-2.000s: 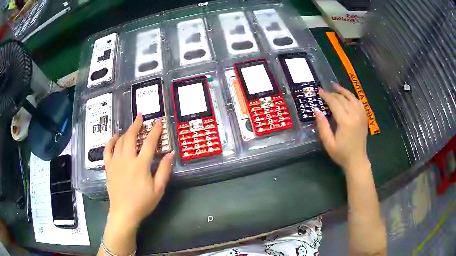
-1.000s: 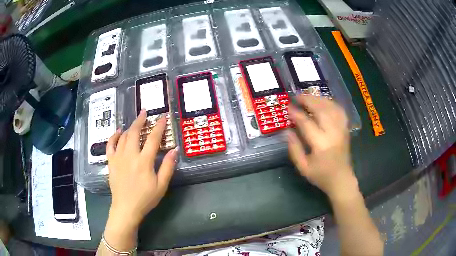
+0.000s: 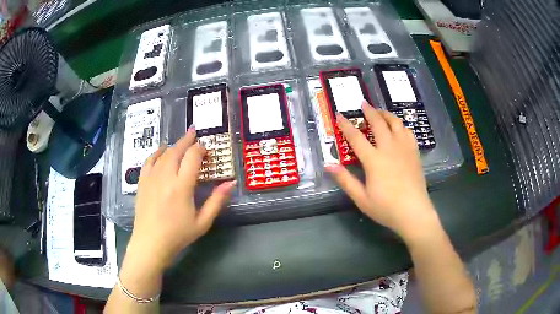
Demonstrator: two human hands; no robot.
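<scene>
My left hand [image 3: 175,196] lies with its fingertips on the keypad of the gold feature phone [image 3: 209,113], whose display glows with digits. My right hand [image 3: 390,165] has its fingers over the keypad of the right red feature phone [image 3: 345,92], hiding many keys; its display is lit. Another red feature phone [image 3: 268,138] lies between my hands, display white. The black feature phone [image 3: 399,86] lies at the right end of the row, lit. All rest on the clear blister tray [image 3: 307,197]. Neither hand grips a phone; fingers are spread.
Several face-down phones [image 3: 268,40] fill the back row, and one [image 3: 142,141] lies front left. A smartphone [image 3: 88,214] lies on a paper sheet [image 3: 60,233] at left, below a fan [image 3: 27,76]. An orange strip [image 3: 459,104] and ridged tray stack [image 3: 522,92] stand right.
My right hand has moved left from the black phone onto the right red phone. My left hand stays at the gold phone. The whole view has shifted, with the tray farther right in the picture.
</scene>
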